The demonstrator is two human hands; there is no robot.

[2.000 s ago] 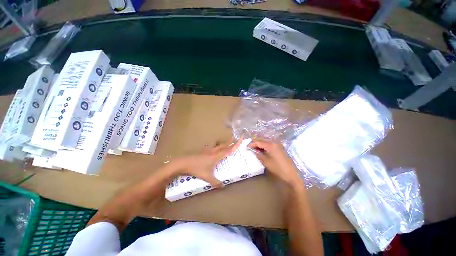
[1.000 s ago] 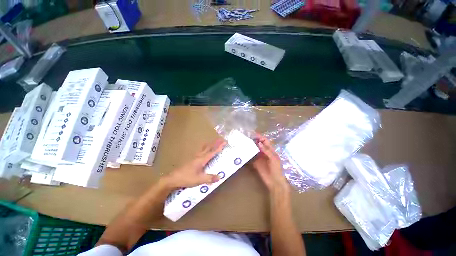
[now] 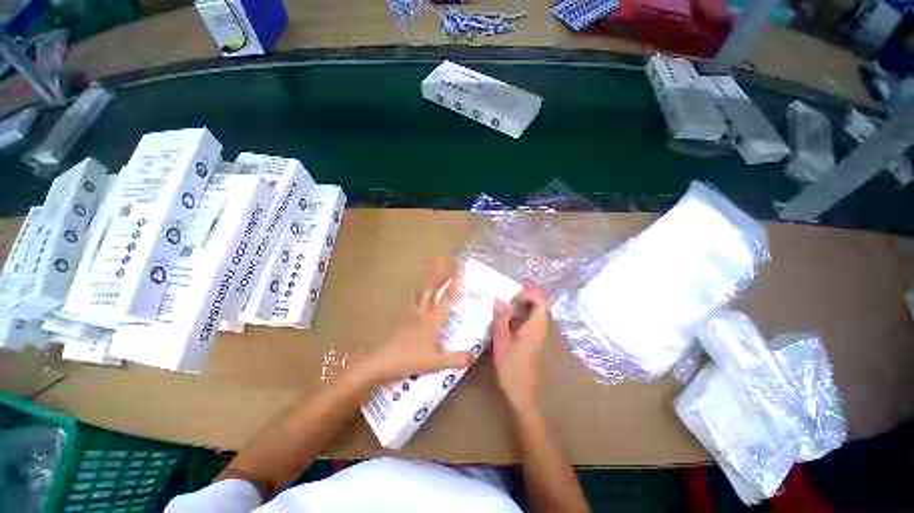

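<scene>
A white product box (image 3: 433, 386) lies slanted on the brown bench in front of me. My left hand (image 3: 419, 336) grips it across its middle. My right hand (image 3: 521, 336) is at its upper right end, fingers bent against the edge. A clear plastic bag (image 3: 531, 240) lies crinkled just beyond the box's far end; whether the box end is inside it cannot be told. The glossy stack of empty poly bags (image 3: 661, 286) lies right of my right hand. The pile of unbagged boxes (image 3: 185, 250) leans at the left.
Spare bag bundles (image 3: 752, 411) lie at the right front. The green conveyor belt (image 3: 331, 130) runs beyond the bench, carrying a box (image 3: 481, 98) and several bagged boxes (image 3: 692, 100) at the right. A grey metal post (image 3: 852, 170) stands at right. A green crate (image 3: 120, 471) is at lower left.
The held box has shifted and rolled in my hands, and my right hand has moved onto its edge. The clear bag has spread rightward. The belt's boxes have moved left.
</scene>
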